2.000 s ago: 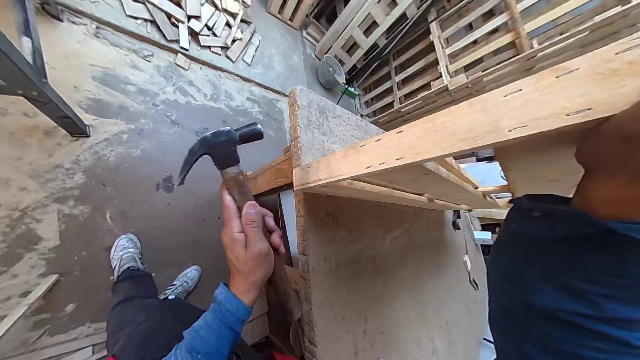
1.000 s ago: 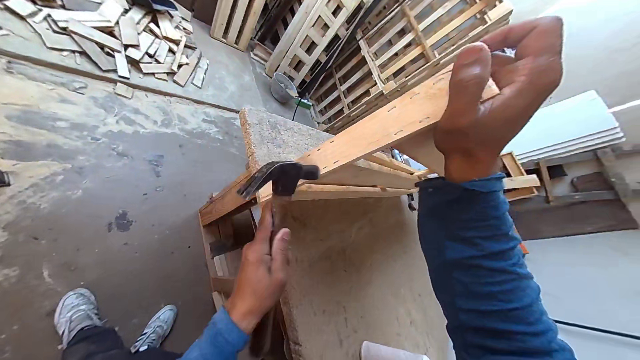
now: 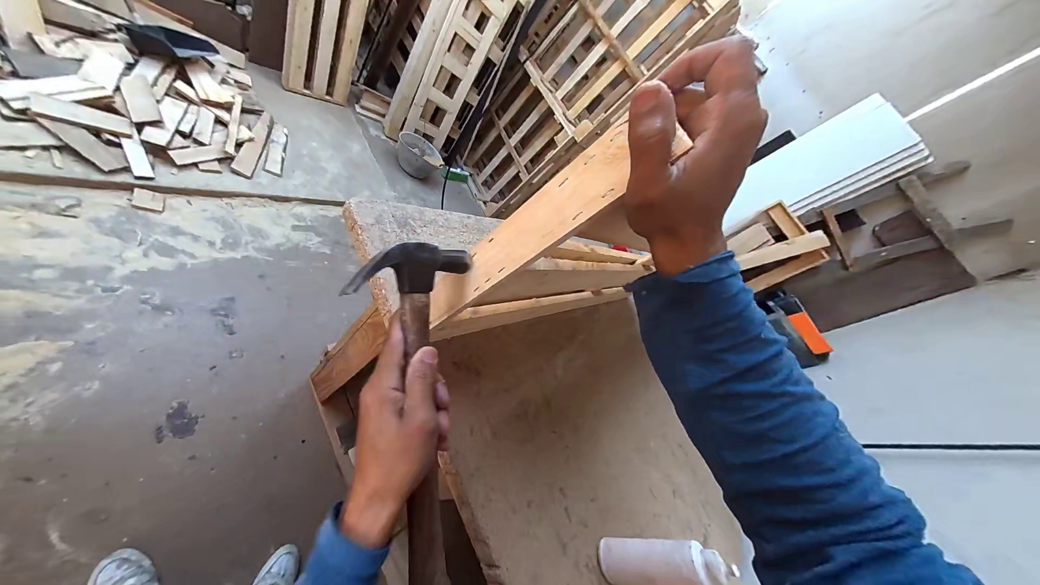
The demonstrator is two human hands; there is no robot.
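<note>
My left hand (image 3: 398, 418) grips a claw hammer (image 3: 416, 268) by its wooden handle. The hammer's head is at the near left end of a wooden frame; whether it touches the wood I cannot tell. My right hand (image 3: 695, 154) holds the far end of the frame's top board (image 3: 561, 195), with the thumb on its face. Staples or nail marks run along that board. Below it, slats (image 3: 544, 284) of the same frame spread out over a particle-board worktop (image 3: 569, 422). A white bottle or can (image 3: 658, 561) lies at the worktop's near edge.
Scrap wood (image 3: 154, 114) is heaped at the upper left, with a bucket (image 3: 419, 154) nearby. Pallets (image 3: 569, 73) stand behind the worktop. White panels (image 3: 837, 162) lie at the right, above a black and orange tool or case (image 3: 800, 329). Shoes (image 3: 123, 567) show at the lower left.
Two seconds ago the hammer was held left of the frame, off its end; now its head is at that end. My right hand has come into clear view on the board. The view has shifted right.
</note>
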